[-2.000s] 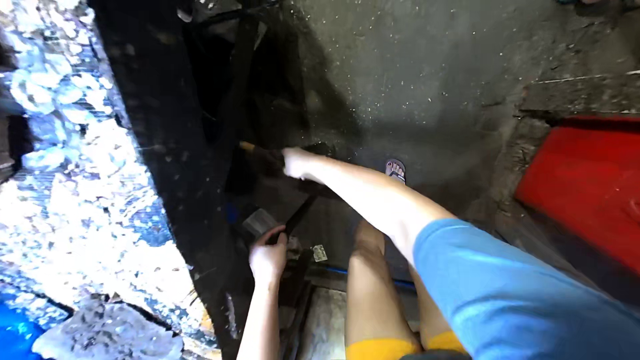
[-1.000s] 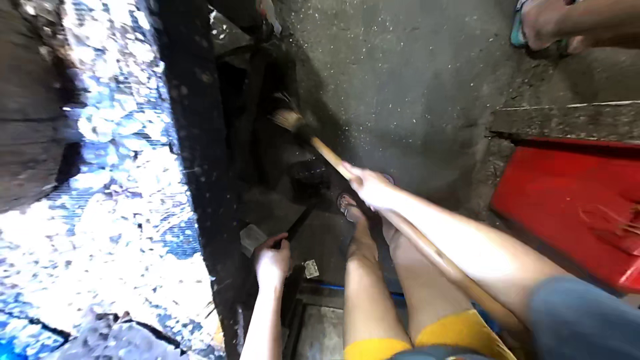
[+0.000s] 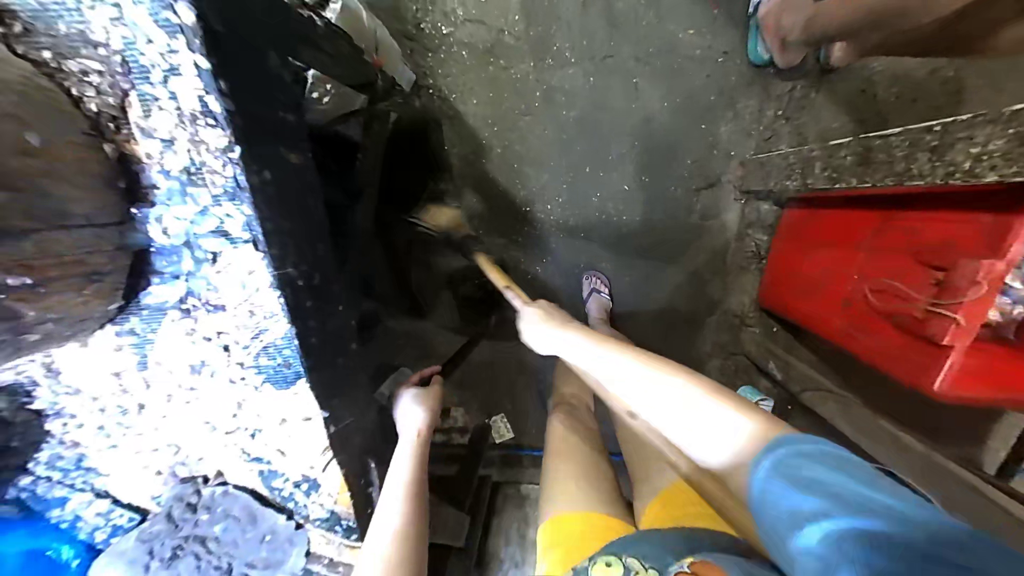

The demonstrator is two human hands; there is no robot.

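Note:
My right hand (image 3: 546,326) is closed around the wooden handle (image 3: 498,278) of a broom. The broom's pale bristle head (image 3: 440,220) points up and left, low beside the dark table edge (image 3: 296,232), and is blurred. The rest of the handle runs back under my right forearm. My left hand (image 3: 418,400) is beside the table edge, its fingers around a dark, thin piece; a greyish translucent thing (image 3: 392,386) lies just left of them. Whether the hand holds either is unclear.
Fish scales cover the tabletop (image 3: 232,328) at left, beside a round wooden block (image 3: 60,216). A red container (image 3: 864,280) stands at right behind a concrete ledge (image 3: 888,152). Another person's foot (image 3: 784,36) is at the top right. Pale flecks dot the concrete floor (image 3: 576,136).
The broom head, dim and low beside the table two seconds ago, shows more plainly in the later frames. My right hand has moved back from the table side. My left hand has stayed near the table edge.

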